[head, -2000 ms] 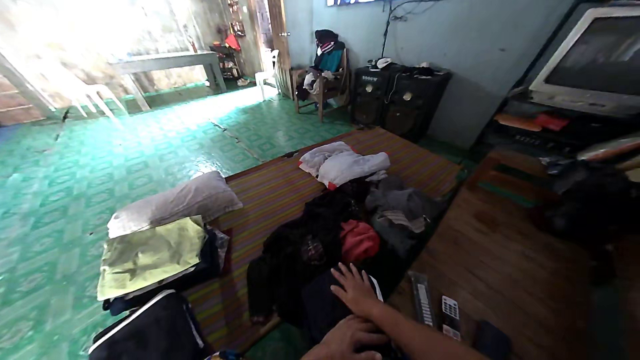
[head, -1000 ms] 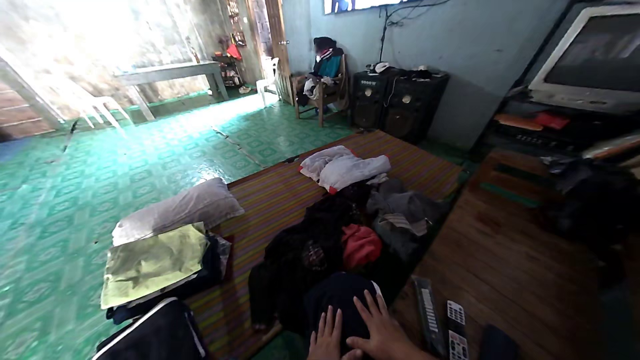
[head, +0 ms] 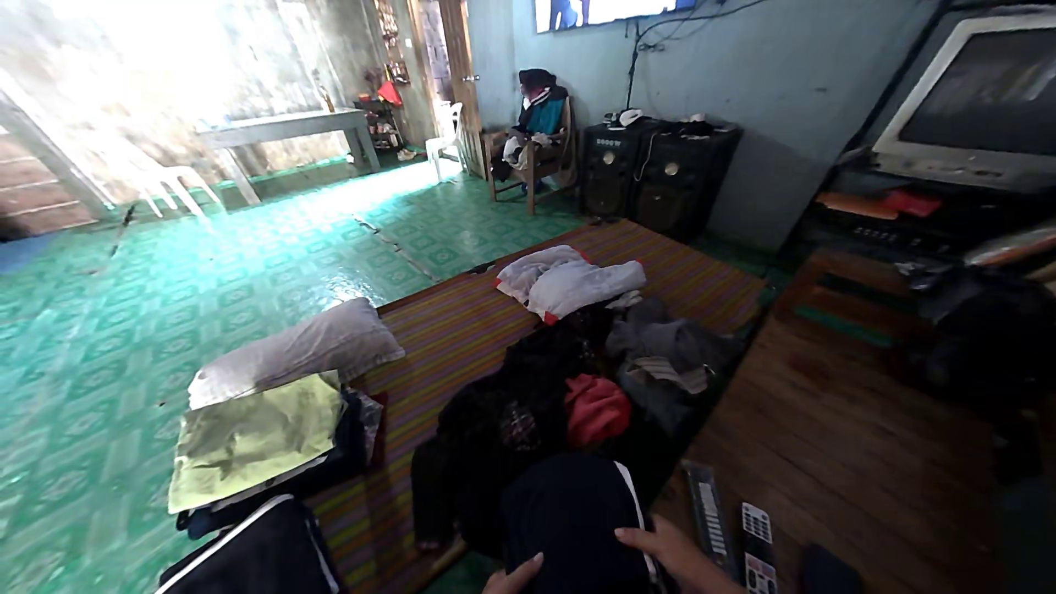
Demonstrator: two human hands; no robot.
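A folded dark navy garment with a white stripe is at the bottom centre, held between my two hands. My left hand grips its lower left edge, mostly cut off by the frame, with the thumb on top. My right hand grips its right edge, thumb over the cloth. Just beyond lie a black garment, a crumpled red cloth and grey clothes. At the lower left, another navy garment with a white stripe lies near a folded stack topped by a yellow-green cloth.
A striped woven mat bears the clothes, a white pillow and white clothing. A wooden table with remote controls stands close on the right. Black speakers and a chair with clothes are further back.
My hands, earlier lying spread on top of the navy garment, have moved to its sides and now grip its edges.
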